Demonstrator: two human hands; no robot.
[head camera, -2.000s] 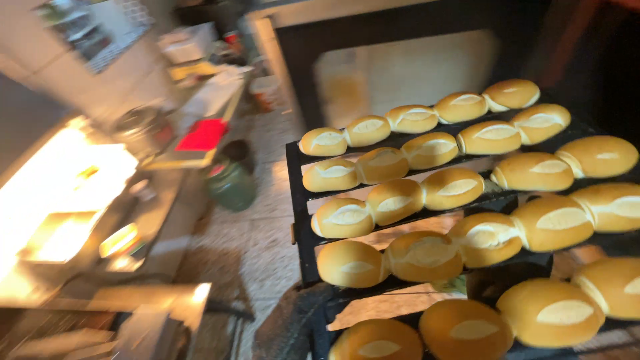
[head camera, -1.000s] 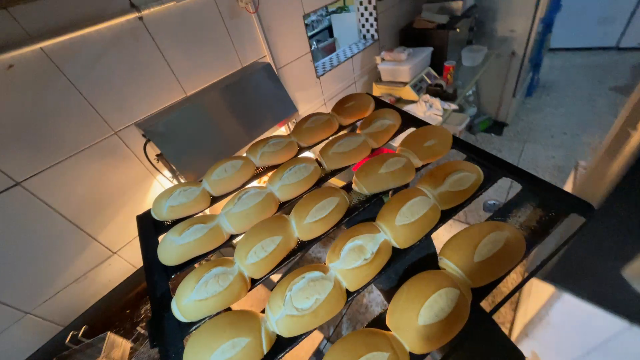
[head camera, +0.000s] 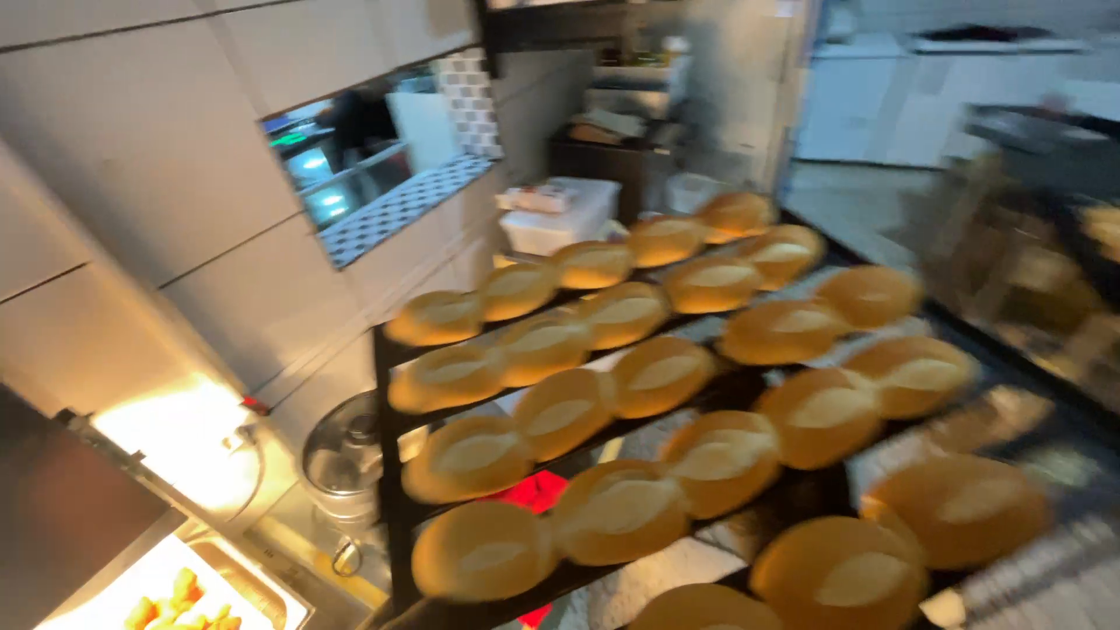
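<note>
A black slotted baking tray (head camera: 385, 455) fills the middle and lower right, tilted in view. Golden-brown bread rolls (head camera: 661, 376) lie along it in several rows, many touching end to end, each with a pale split on top. Parts of the floor and a red item (head camera: 534, 492) show through the gaps between rows. Neither of my hands can be made out; the near end of the tray runs out of the bottom of the view, so how it is held is hidden. A blurred brownish shape at the bottom edge, by the tray's left corner, is too unclear to name.
Left of the tray stands a lidded pot (head camera: 346, 455). A lit metal food pan (head camera: 254, 582) with golden food pieces is at the lower left. Beyond are a white plastic tub (head camera: 560, 219), a tiled wall with a hatch (head camera: 350, 157), and white counters (head camera: 849, 109) at the upper right.
The view has swung widely, and the tray of rolls has moved with it, from in front of a dark opening to beside the tiled wall and hatch. The rolls remain on the tray.
</note>
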